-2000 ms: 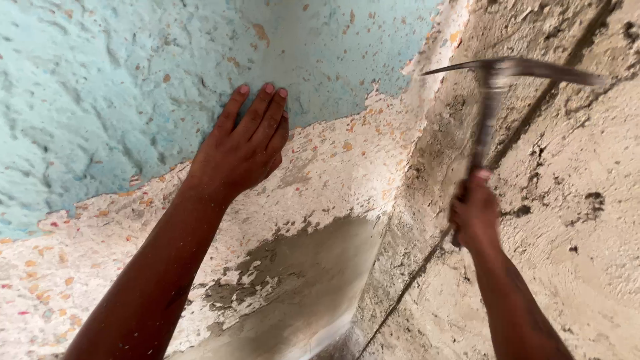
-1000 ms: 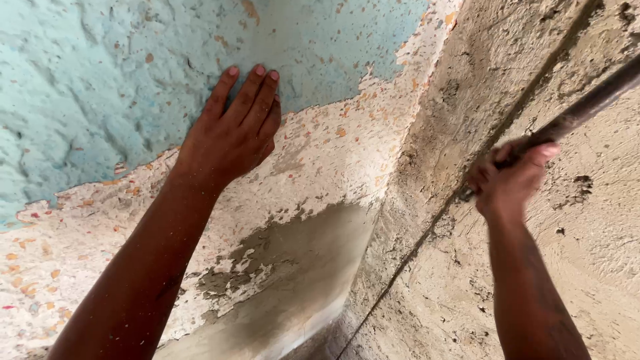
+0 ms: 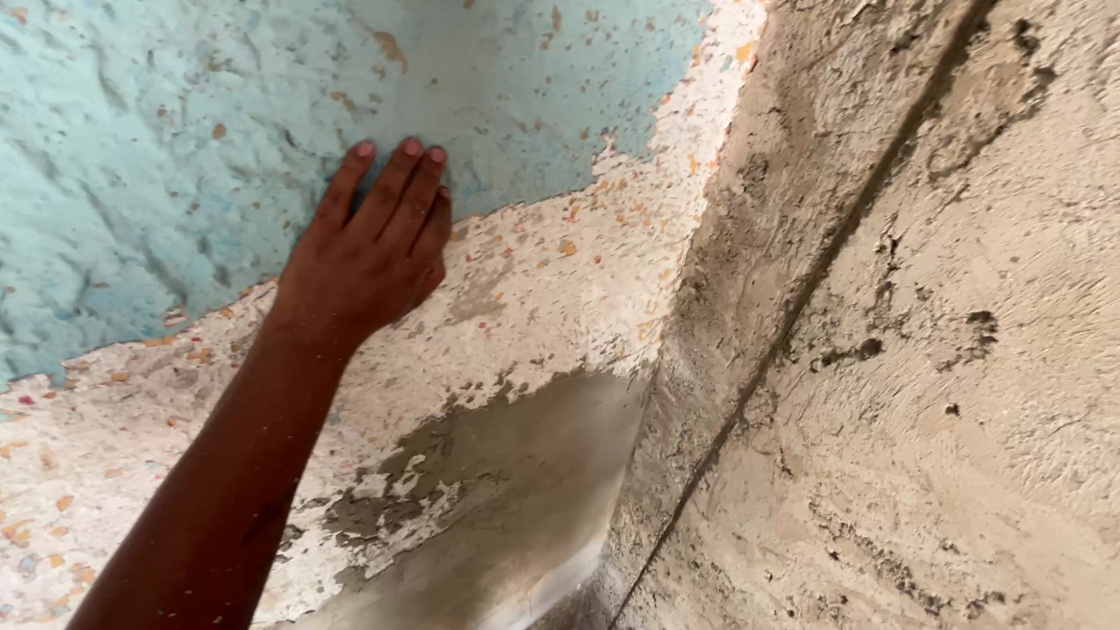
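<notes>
My left hand (image 3: 367,245) lies on the wall with its fingers a little apart and holds nothing. Its fingertips rest on flaking light blue paint (image 3: 525,105), while the wrist is over a pale, scraped band (image 3: 560,271) speckled with orange and red. Small light flecks dot the forearm. Neither my right hand nor the pick-like hammer it held in the earlier frames is in view.
Smooth grey plaster (image 3: 534,455) shows below the pale band. On the right a rough, unpainted plaster wall (image 3: 989,420) meets the painted one at a corner. A dark, straight groove (image 3: 779,341) runs diagonally down it, with several small pits beside it.
My right hand and the hammer, at the right in both earlier frames, have gone out of view. My left hand stays against the blue paint.
</notes>
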